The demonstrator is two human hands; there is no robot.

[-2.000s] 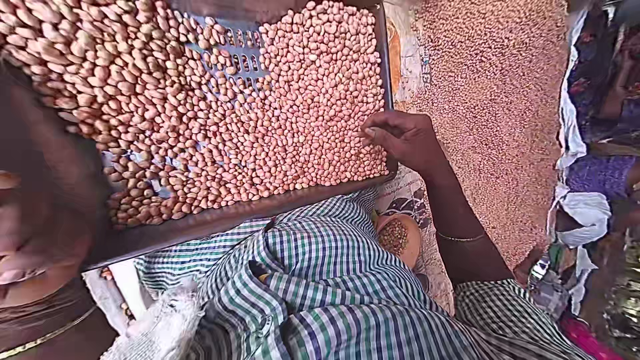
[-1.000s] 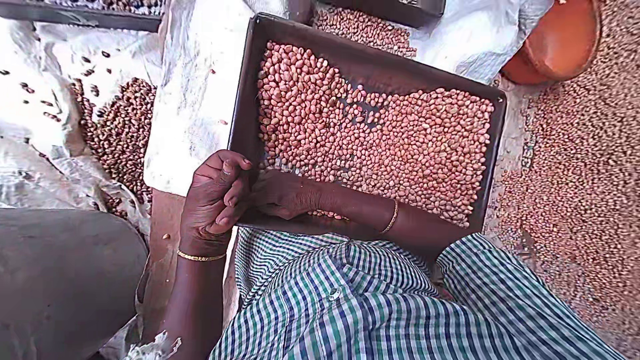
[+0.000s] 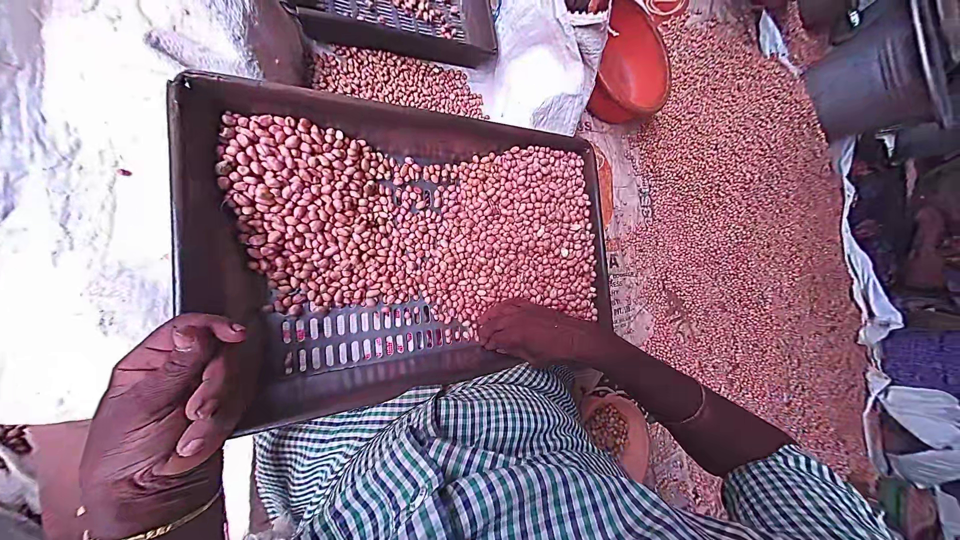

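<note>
A dark rectangular slotted tray (image 3: 390, 127) lies tilted across my lap, with shelled peanuts (image 3: 315, 202) spread over most of it. Bare slots show along its near side. My left hand (image 3: 172, 397) is at the tray's near left corner, thumb over the rim and fingers curled; whether it grips the tray I cannot tell. My right hand (image 3: 532, 330) rests at the near edge of the peanuts, towards the right end of the tray. Its fingertips point down among the nuts and are partly hidden, so I cannot tell if they hold any.
Another slotted tray (image 3: 397, 34) with some peanuts stands beyond, above a peanut pile (image 3: 397, 82). An orange bowl (image 3: 634, 64) and white sacking (image 3: 540, 67) are at the back. A wide spread of peanuts (image 3: 742, 262) covers the right side. A small bowl (image 3: 634, 442) holds some nuts beside my lap.
My right hand has moved from the tray's left side to the right part of its near edge. My left hand has opened out somewhat at the left corner. Slots now show along the near side.
</note>
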